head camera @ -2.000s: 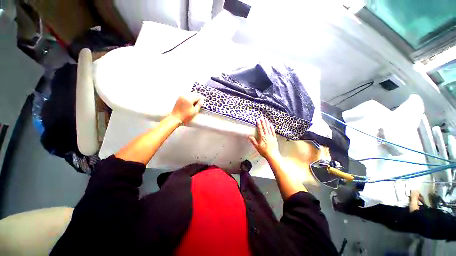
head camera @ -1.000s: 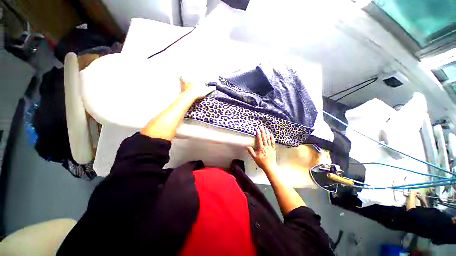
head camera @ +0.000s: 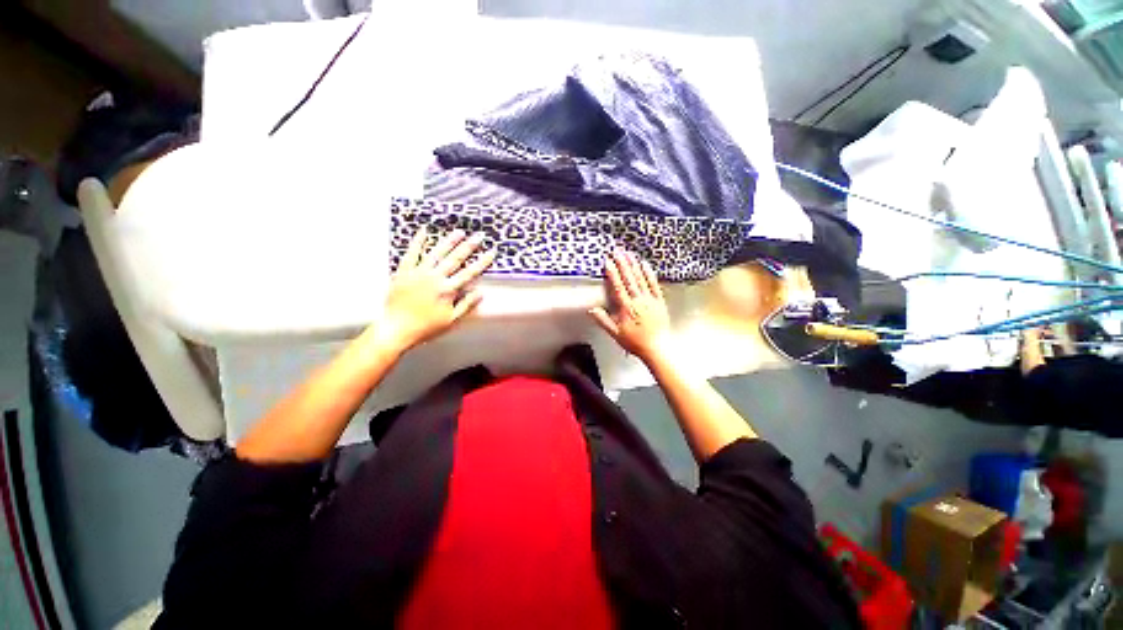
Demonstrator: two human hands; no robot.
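The leopard-print garment (head camera: pixel 554 236) lies on the white pressing table (head camera: pixel 296 234), its spotted strip straight along the front edge. Its dark grey-blue, finely striped part (head camera: pixel 671 135) lies bunched behind the strip. My left hand (head camera: pixel 431 286) lies flat, fingers spread, on the left end of the strip. My right hand (head camera: pixel 635 305) rests with spread fingertips on the strip's front edge, right of the middle. The steam iron (head camera: pixel 813 327) with its light brown handle stands at the table's right end, away from both hands.
Blue hoses (head camera: pixel 998 322) run right from the iron. A padded arm (head camera: pixel 145 308) is at the table's left end. Another person's hand and dark sleeve (head camera: pixel 1034 357) show at the right. A cardboard box (head camera: pixel 954 542) and a red crate (head camera: pixel 868 578) are on the floor at lower right.
My left hand has moved from the garment's far left corner to lie flat on the strip. The strip now lies straighter. The view has shifted, showing more floor at lower right.
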